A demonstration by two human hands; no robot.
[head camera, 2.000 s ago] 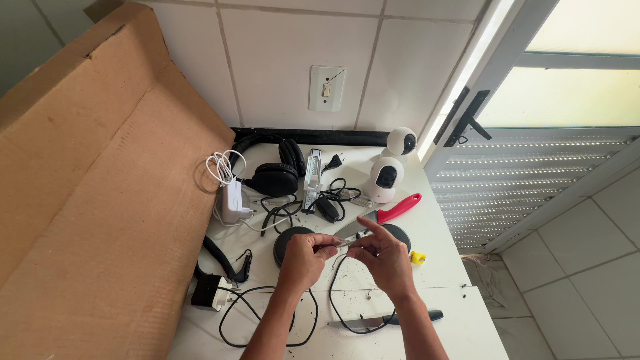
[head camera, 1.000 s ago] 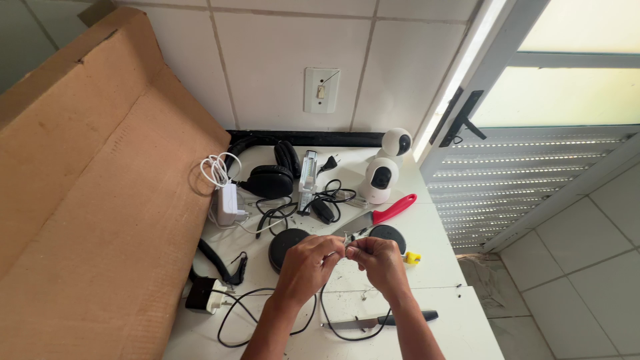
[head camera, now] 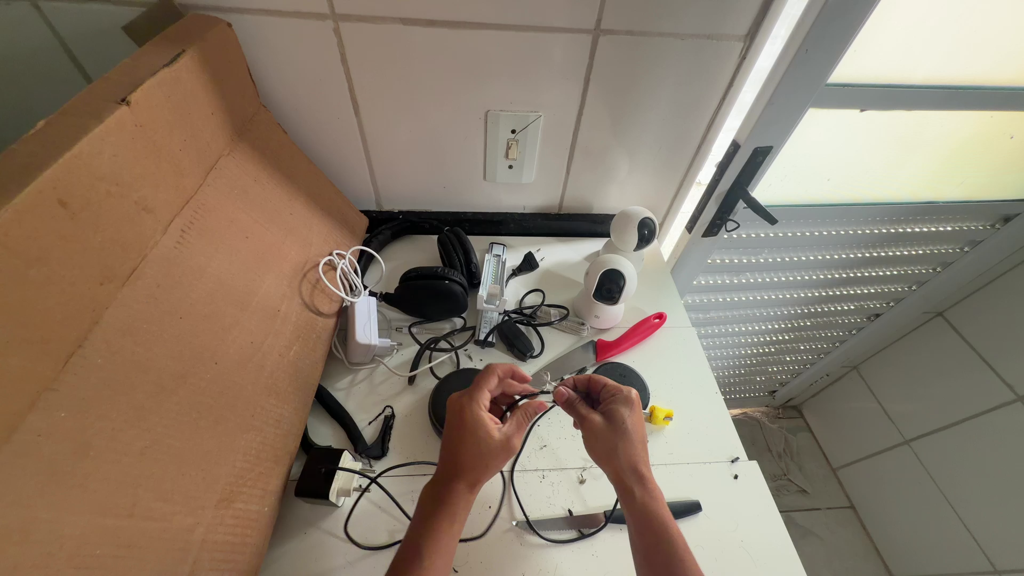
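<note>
My left hand (head camera: 490, 420) and my right hand (head camera: 602, 420) come together above the white table, both holding a thin black cable (head camera: 518, 472). At its end, between the fingertips, fine light strands (head camera: 546, 379) show; their detail is too small to tell. The cable loops down across the table. Behind the hands lies a knife with a red handle (head camera: 632, 336), its blade partly hidden. A round black pad (head camera: 442, 400) is beside my left hand, and another round black pad (head camera: 628, 380) is behind my right. A serrated knife with a black handle (head camera: 672, 510) lies below, crossed by the cable.
Black headphones (head camera: 432, 292), a white power adapter (head camera: 362, 328), two white cameras (head camera: 610, 284) and a black plug (head camera: 526, 264) stand or lie behind. A black-and-white plug adapter (head camera: 324, 476) is at left, by a large cardboard sheet (head camera: 176, 336). A yellow piece (head camera: 660, 415) is at right.
My hands stay close together at the cable end. Since one second ago the fingers of my left hand have spread more, and the light strands show more plainly.
</note>
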